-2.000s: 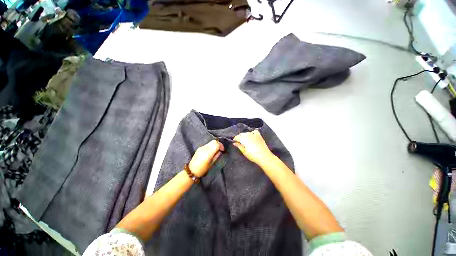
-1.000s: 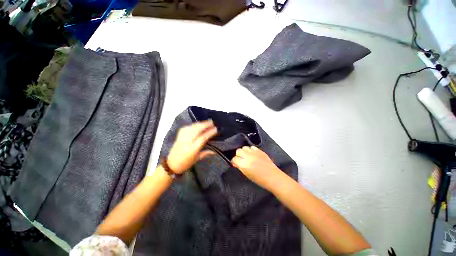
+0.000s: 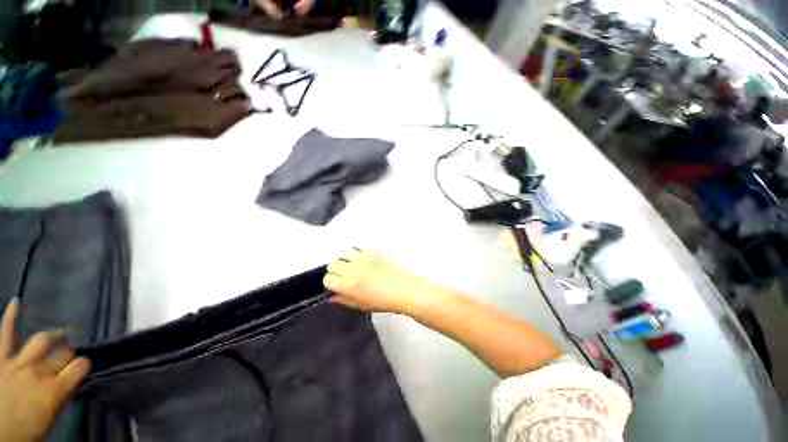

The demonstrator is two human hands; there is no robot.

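Observation:
A grey skirt (image 3: 302, 371) lies in front of me, its bottom cut off by the lower edge. Its waistband (image 3: 207, 324) is stretched nearly straight, with dark lining showing. My right hand (image 3: 361, 280) grips the waistband's right end. My left hand (image 3: 34, 375), partly cut off by the left edge and blurred, is at its left end with the fingers spread; whether its thumb pinches the band is hidden. The stack of grey skirts (image 3: 65, 259) lies at the left, partly under this skirt. A crumpled grey piece (image 3: 324, 173) lies farther up the table.
Brown garments (image 3: 155, 91) and black hangers (image 3: 287, 82) lie at the far left. A black hair dryer (image 3: 497, 211), cords, a spray gun (image 3: 596, 237) and thread spools (image 3: 624, 291) lie at the right. Another person's hands (image 3: 285, 9) are at the far end.
The view has swung to the right. My hands have moved far apart, from the skirt's front closure to the two ends of the waistband, which is now pulled straight.

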